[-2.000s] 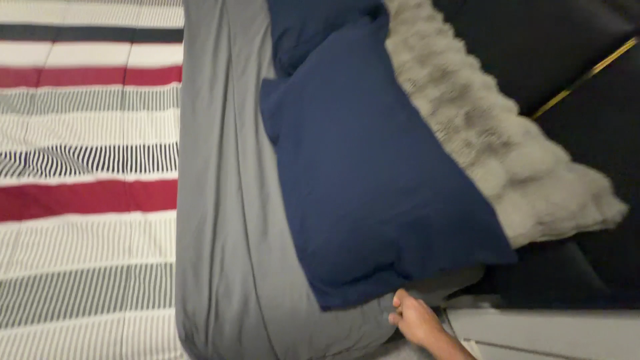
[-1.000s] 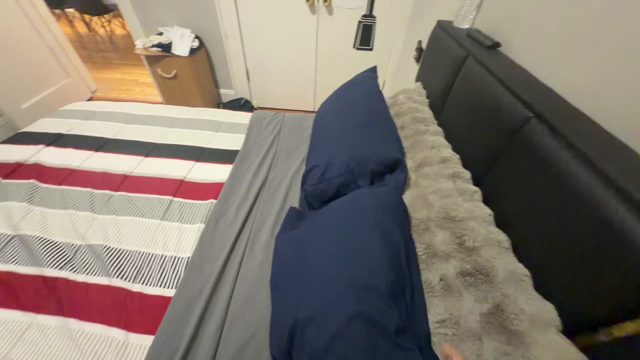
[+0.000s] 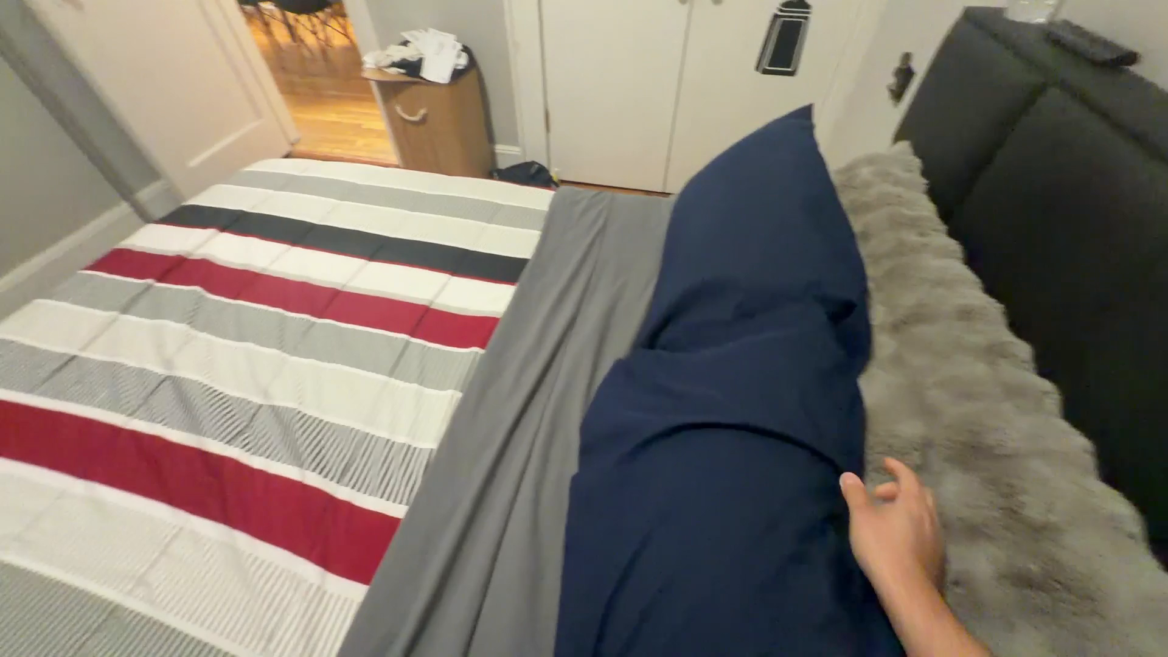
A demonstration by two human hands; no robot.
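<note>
My right hand (image 3: pixel 899 529) is at the lower right, fingers apart and a little bent, over the right edge of the nearer navy pillow (image 3: pixel 712 511). It holds nothing; whether its fingertips touch the pillow I cannot tell. A second navy pillow (image 3: pixel 766 228) lies beyond, its near end meeting the first. Both lie on a gray sheet (image 3: pixel 511 411). Between them and the black headboard (image 3: pixel 1049 210) runs a gray fluffy fur cushion (image 3: pixel 967 392). A striped comforter (image 3: pixel 274 365) covers the bed's left side. My left hand is out of view.
A wooden cabinet (image 3: pixel 443 123) with papers and cloth on top stands past the bed's far end, beside an open doorway. White closet doors (image 3: pixel 611 91) are behind the bed. A dark remote control (image 3: pixel 1090 44) lies on the headboard's top. A dark bag (image 3: pixel 525 173) sits on the floor.
My right hand has moved from the near pillow's lower edge to its right side, beside the fluffy cushion. The view has tilted up toward the room's far side.
</note>
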